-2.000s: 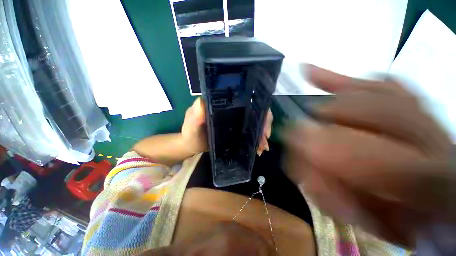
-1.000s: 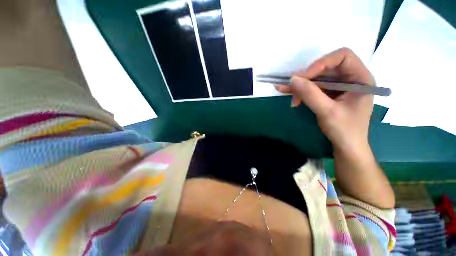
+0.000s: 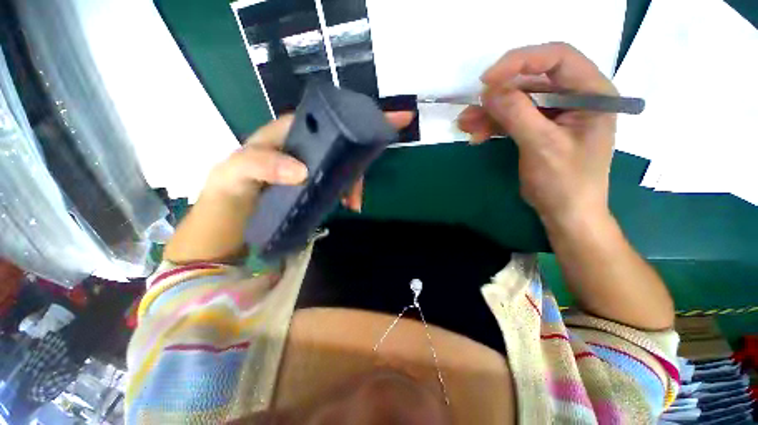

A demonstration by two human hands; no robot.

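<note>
My left hand [image 3: 264, 162] holds a black plastic housing [image 3: 320, 166], tilted, with a small round hole near its upper end. My right hand [image 3: 540, 112] grips slim metal tweezers [image 3: 586, 102] like a pen. The tweezer tip points left at the right edge of the black adhesive block on the white backing sheet [image 3: 499, 33]. The black adhesive pieces [image 3: 287, 54] lie at the sheet's left end, split by a white line. The housing and left fingers cover part of them. Whether the tip holds a piece is too small to tell.
Clear plastic trays [image 3: 62, 166] stand at the left beside white sheets [image 3: 158, 75]. More loose white sheets [image 3: 698, 91] lie at the right on the dark green mat [image 3: 449, 195]. Stacked grey items [image 3: 715, 394] show at the lower right, beyond the bench edge.
My left hand, out of clear view a second ago, is now back in front with the housing. My right hand has shifted slightly upward in the picture with the tweezers, near the same adhesive block.
</note>
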